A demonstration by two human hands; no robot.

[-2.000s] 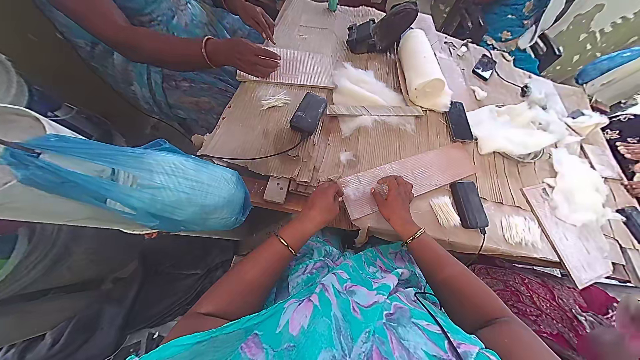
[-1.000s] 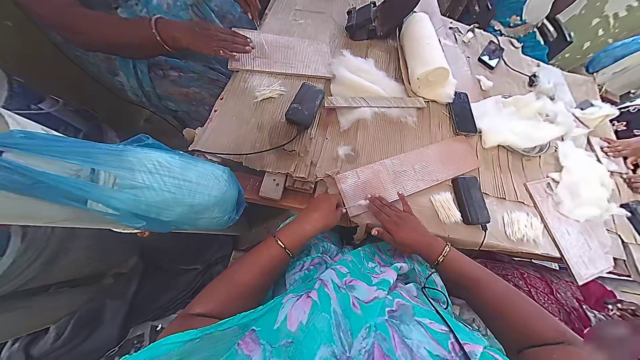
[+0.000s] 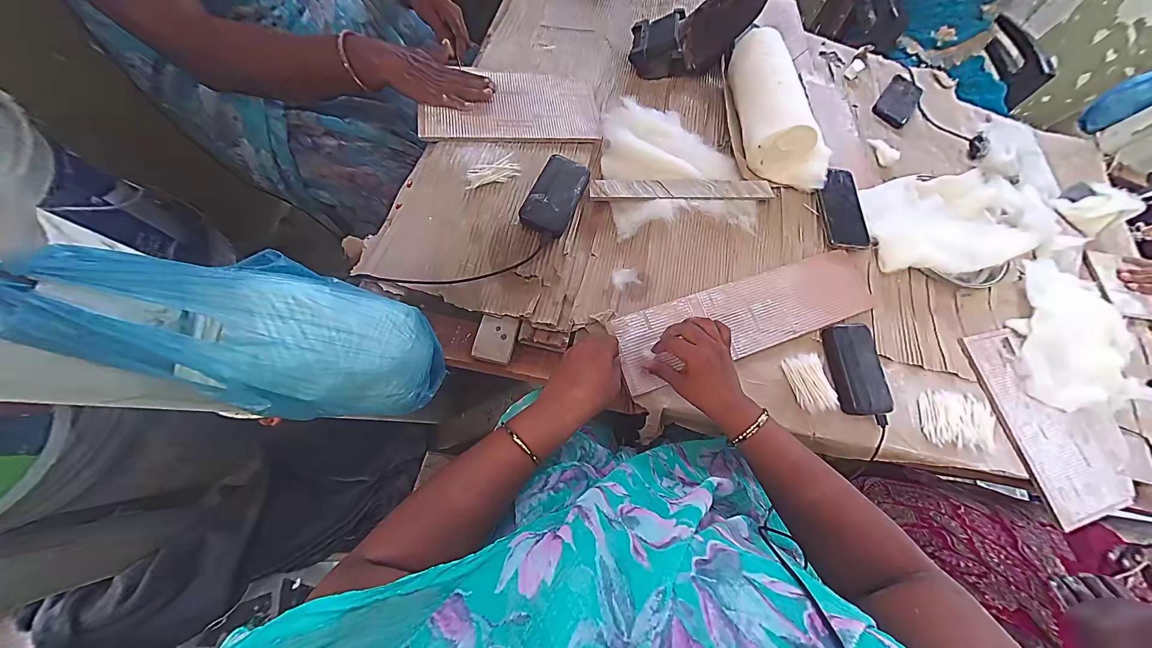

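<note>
A flat ridged board (image 3: 792,301) lies slantwise at the near edge of the cardboard-covered table (image 3: 720,243). My left hand (image 3: 589,371) is at the board's left end, its fingers curled against that edge. On the ridged face rests my right hand (image 3: 700,364), fingers bent and pointing left; whether something small is under the fingertips cannot be seen. Right of the board lie a bundle of thin white cotton wicks (image 3: 809,382) and a black power adapter (image 3: 857,371) with a cord. A small tuft of cotton (image 3: 625,278) sits just beyond the board.
A co-worker's hand (image 3: 436,79) presses another ridged board (image 3: 531,108). A cotton roll (image 3: 776,108), loose cotton (image 3: 963,216), a wooden strip (image 3: 681,190) and a phone (image 3: 844,209) lie beyond my board. A blue plastic bag (image 3: 270,333) bulges at left; more wicks (image 3: 956,419) lie right.
My right hand's fingers were stretched out over the board one second ago and are now bent. My left hand has stayed at the board's left end. The co-worker's hand has moved further onto its board.
</note>
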